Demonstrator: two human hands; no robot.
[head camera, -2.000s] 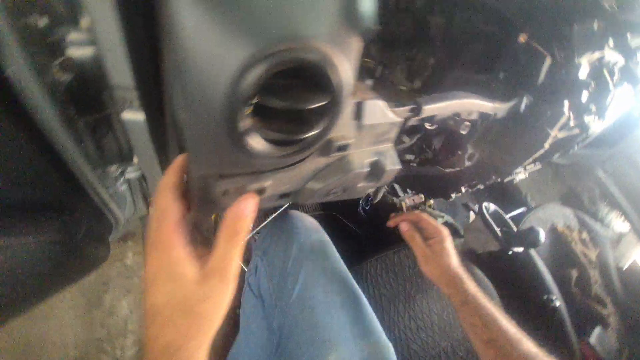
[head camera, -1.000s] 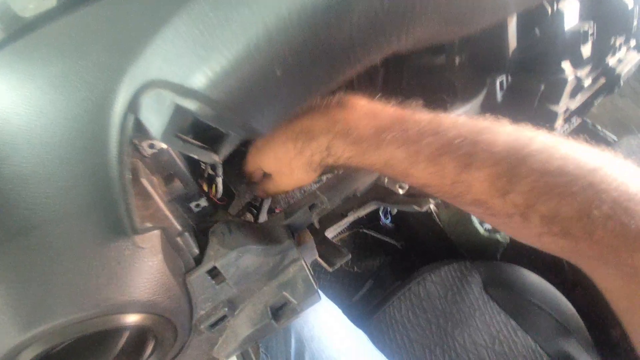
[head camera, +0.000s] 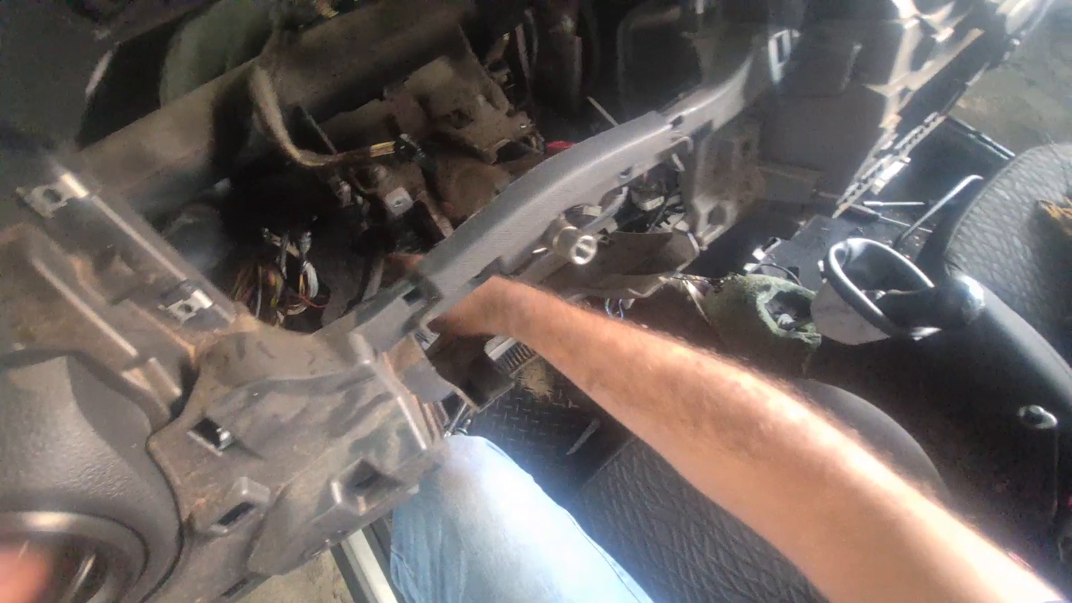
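Note:
A grey plastic dashboard frame (head camera: 335, 402) of a vehicle spans the view from lower left to upper right. My right hand (head camera: 477, 311) reaches under its curved crossbar (head camera: 569, 172); the fingers are mostly hidden behind it, so a hold cannot be seen. Left of the hand, multicoloured wires (head camera: 289, 285) hang in the dark opening. At the lower left corner my left hand (head camera: 29, 574), blurred and cut off by the edge, is at the round air vent (head camera: 79, 532); its grip is unclear.
My knee in blue jeans (head camera: 502, 511) is below the frame. A patterned black seat (head camera: 695, 511) lies under my right forearm. To the right are a gear lever boot (head camera: 766, 306), a silver-rimmed round part (head camera: 875, 289) and another seat (head camera: 1022, 243). A metal barrel-shaped fitting (head camera: 576, 244) sticks out below the crossbar.
My right hand, over the front of the dash opening one second ago, now reaches beneath the crossbar. My left hand has come into view at lower left. The view has shifted, showing more of the dashboard's inside.

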